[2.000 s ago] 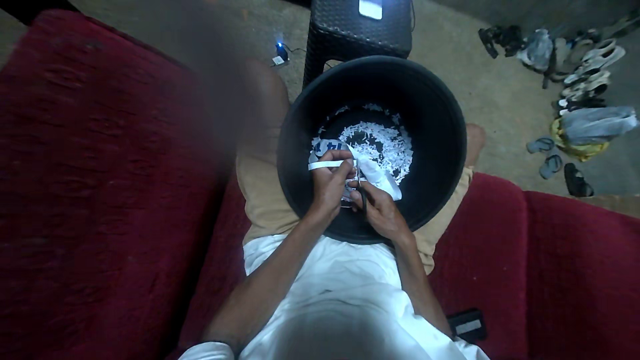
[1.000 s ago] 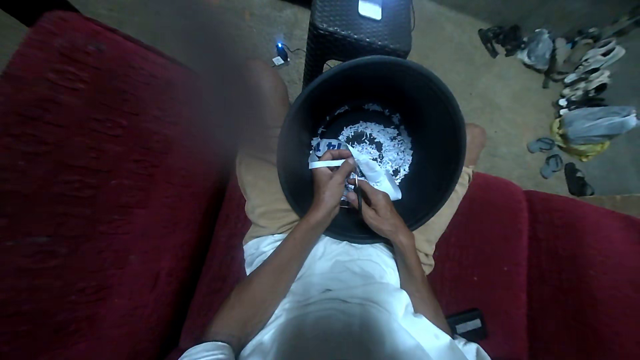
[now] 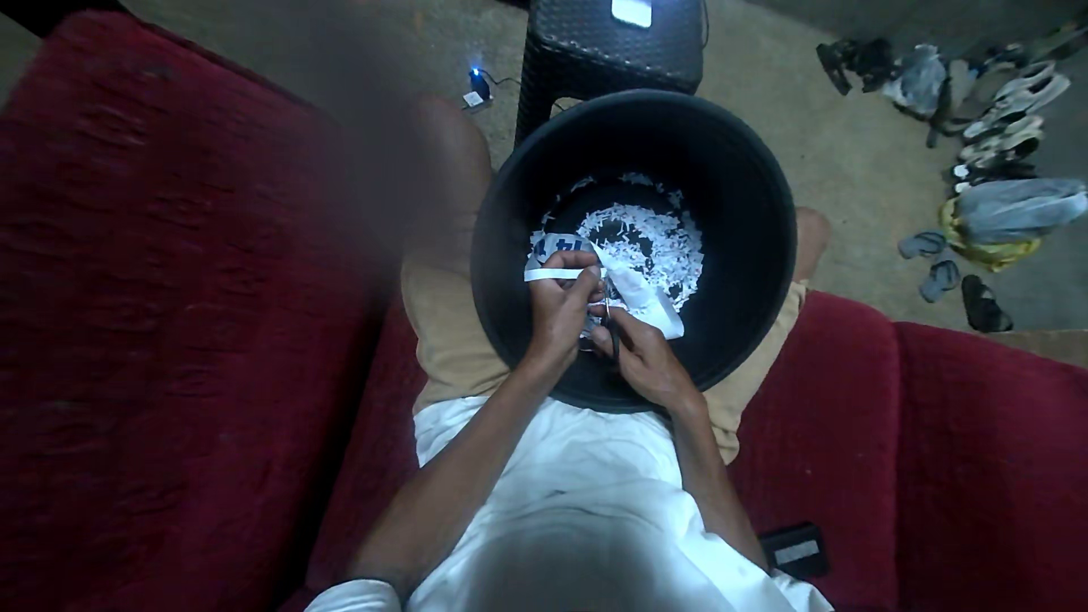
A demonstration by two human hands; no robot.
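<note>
A black round tub (image 3: 765, 255) stands between my knees, with a ring of small white paper scraps (image 3: 671, 246) on its bottom. Over its near part, my left hand (image 3: 565, 293) grips a narrow white strip (image 3: 544, 274), whose end sticks out to the left. My right hand (image 3: 642, 348) is shut on scissors (image 3: 614, 336) with dark handles, their blades close to the left fingertips. A larger white sheet (image 3: 650, 306) hangs to the right of the fingers. Behind the left fingers lies a piece with blue printing (image 3: 557, 245); what supports it is hidden.
A black woven-pattern stool (image 3: 612, 51) touches or nearly touches the tub's far side. A small device with a blue light (image 3: 478, 85) lies on the floor. Red sofa cushions (image 3: 816, 408) flank me, with a dark wallet-like object (image 3: 795, 551) at right. Shoes (image 3: 1011, 110) and plastic bags (image 3: 1020, 208) lie far right.
</note>
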